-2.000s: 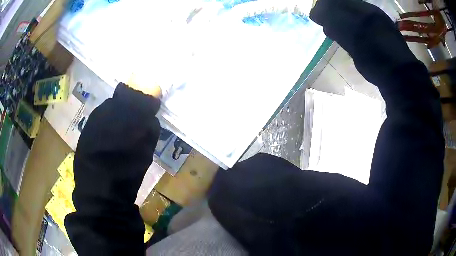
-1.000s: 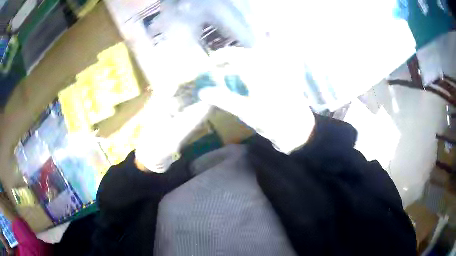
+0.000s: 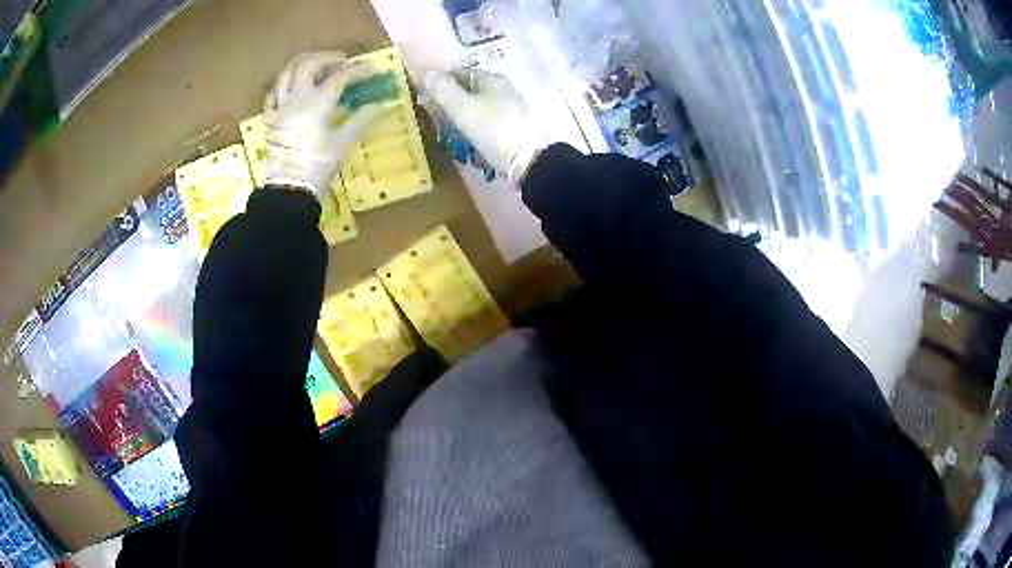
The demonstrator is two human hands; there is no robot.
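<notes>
My left hand (image 3: 305, 124), in a white glove, is over the pale yellow fixtures, its fingers beside a teal part (image 3: 370, 91) lying in the top of one fixture (image 3: 388, 155). Whether it grips anything is hidden. My right hand (image 3: 483, 117), also gloved, is just right of that fixture, fingertips pointing left. Small blue parts (image 3: 472, 155) show below it on a white sheet; I cannot tell whether it holds one. Two more fixtures (image 3: 438, 291) lie nearer my body, their hollows showing no teal part.
A stack of shiny clear trays (image 3: 793, 122) stands at the right. A printed sheet with dark pictures (image 3: 638, 124) lies left of it. Glossy multicoloured sheets (image 3: 117, 405) lie at the lower left, with a small fixture (image 3: 47, 458) beyond. Brown cardboard (image 3: 200, 67) covers the bench.
The view has swung from the white trays towards the yellow fixtures. Both hands, earlier blurred and low before my body, are now further forward at the fixtures.
</notes>
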